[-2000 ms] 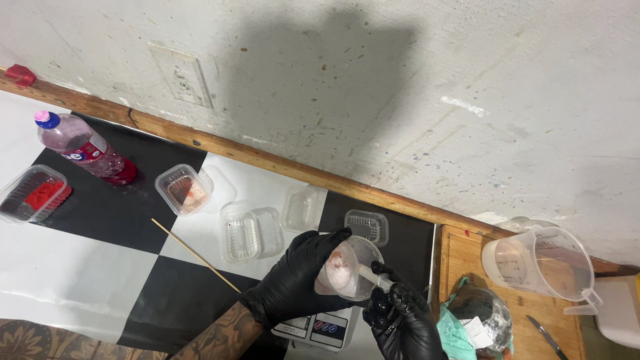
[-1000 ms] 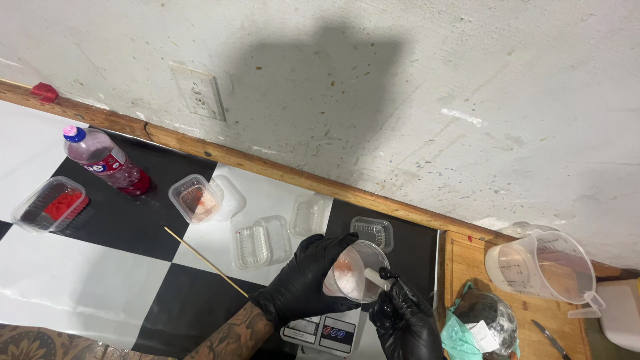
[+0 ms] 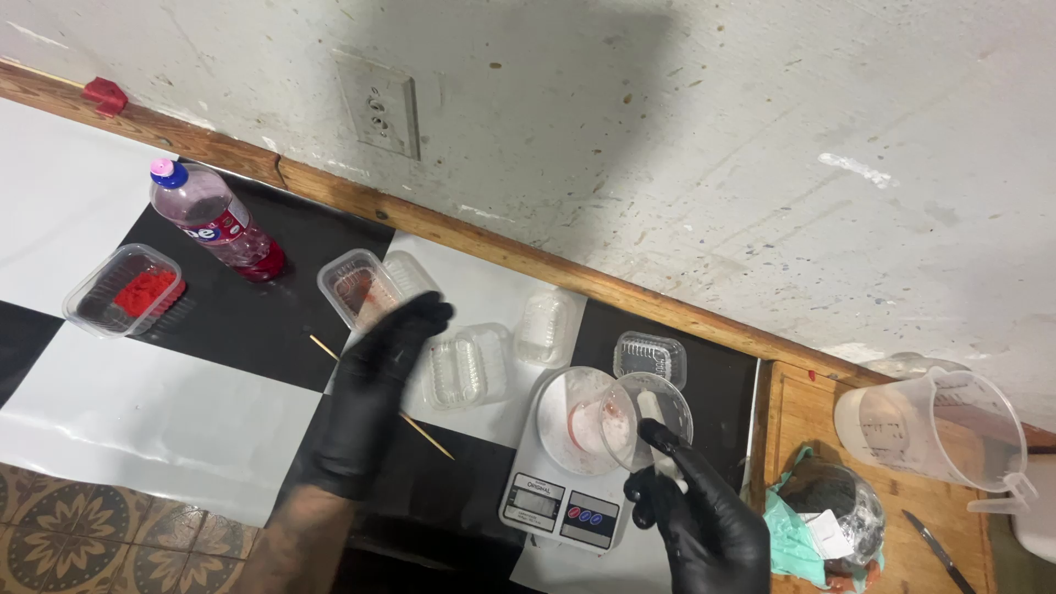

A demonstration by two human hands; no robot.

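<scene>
My left hand (image 3: 384, 384), in a black glove, is empty with its fingers extended, over a wooden skewer (image 3: 427, 436) and beside a clear plastic tub (image 3: 356, 289) with pinkish-white powder. My right hand (image 3: 689, 487), also gloved, grips a white plastic spoon (image 3: 652, 412) whose end is inside a clear plastic cup (image 3: 676, 396). Pinkish-white material lies in the cup, which rests tilted over a white digital kitchen scale (image 3: 554, 510). Whether my right fingers also touch the cup is unclear.
A bottle of red liquid (image 3: 216, 221) and a tub of red powder (image 3: 124, 289) stand at left. Empty clear tubs (image 3: 454, 371) lie behind the scale. At right, a cutting board (image 3: 932, 520) holds a measuring jug (image 3: 978, 429), a wrapped dark bundle (image 3: 833, 503) and a knife (image 3: 939, 551).
My left hand has let go of the cup and moved left toward the tub of pinkish-white powder. The scale shows more fully. My right hand still holds the spoon.
</scene>
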